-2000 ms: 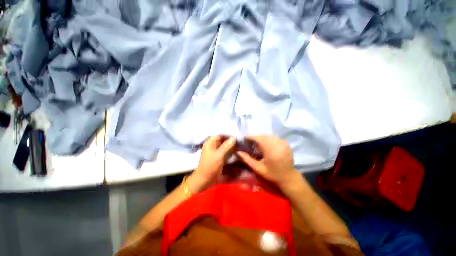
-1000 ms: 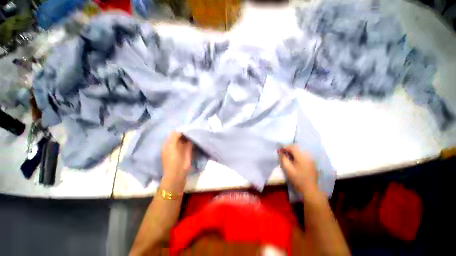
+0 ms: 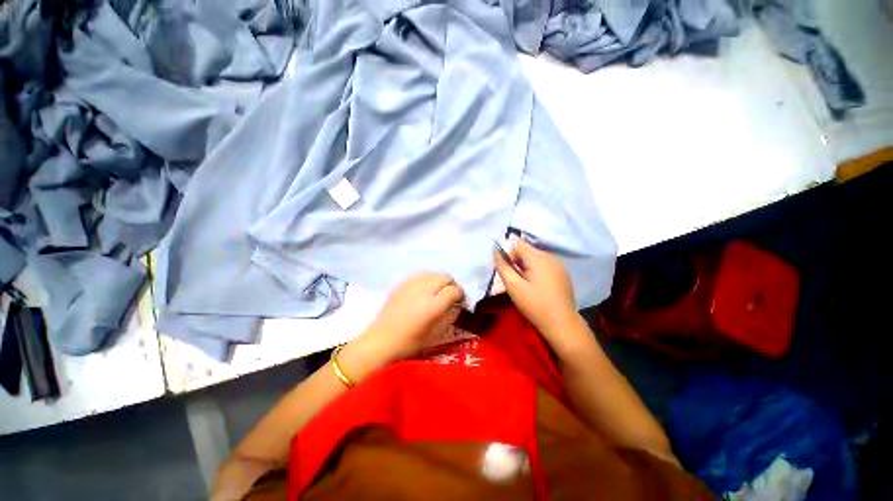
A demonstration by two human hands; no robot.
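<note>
A light grey-blue garment (image 3: 421,196) lies spread over the table's front edge, with a small white label (image 3: 344,193) on it, left of its middle. My left hand (image 3: 423,309) pinches the garment's lower edge between thumb and fingers, close to the red apron. My right hand (image 3: 532,277) is a little to the right and higher, closed around small dark thread snips (image 3: 506,254), whose tip shows at the fingertips beside a seam. The rest of the snips is hidden by the fingers. No thread end can be made out.
Crumpled grey-blue garment piles lie at left (image 3: 108,147) and back right (image 3: 636,29). Two black items (image 3: 37,354) lie at the white table's (image 3: 685,147) left front. A red stool (image 3: 754,298) and a blue bag (image 3: 774,431) are below right.
My hands have come closer together from holding the cloth wide apart. The garment now lies flatter towards me with its label showing. The view has tilted down.
</note>
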